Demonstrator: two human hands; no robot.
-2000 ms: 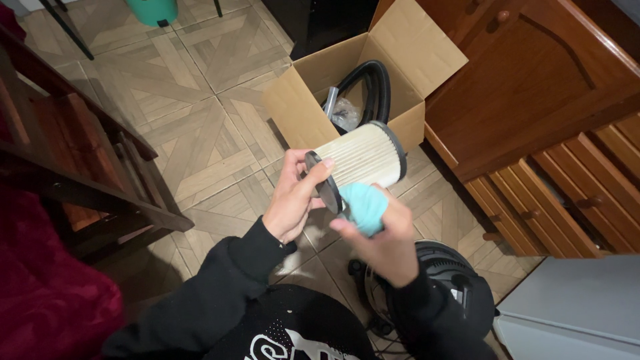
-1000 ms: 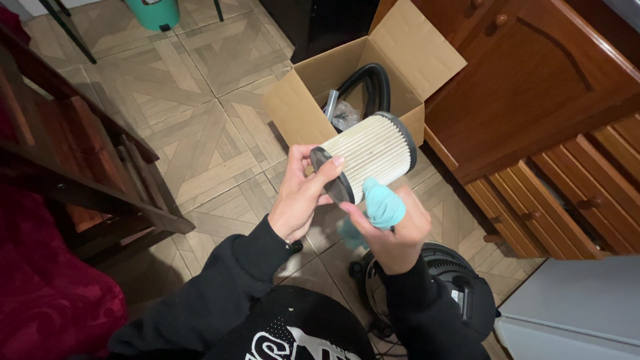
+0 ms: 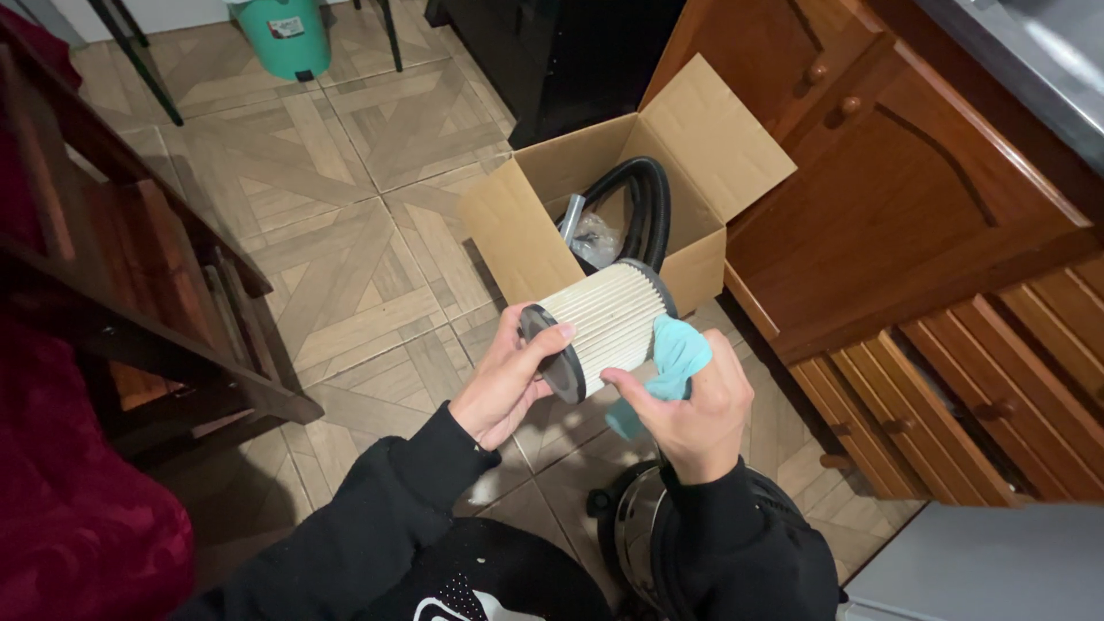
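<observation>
A white pleated cartridge filter [image 3: 608, 321] with dark end rims is tilted in front of me, over the near side of the open box. My left hand [image 3: 515, 371] grips it by the dark rim at its left end, thumb on the pleats. Bunched in my right hand [image 3: 697, 401] is a light blue cloth [image 3: 677, 354], at the filter's lower right side near the far rim. Part of the cloth hangs below the fingers. Under my right forearm, a black and metallic canister vacuum [image 3: 638, 526] stands on the floor, partly hidden by the sleeve.
An open cardboard box [image 3: 523, 246] holds a black hose [image 3: 660, 207], a metal tube and a clear plastic bag. Wooden cabinets and drawers [image 3: 931, 216] line the right. A dark wooden chair [image 3: 164, 285] is at left, a green bin [image 3: 283, 39] at the far upper left.
My right hand with the cloth has moved from the filter's near left end towards its right side. The left hand still holds the dark rim, and the filter's tilt has changed slightly.
</observation>
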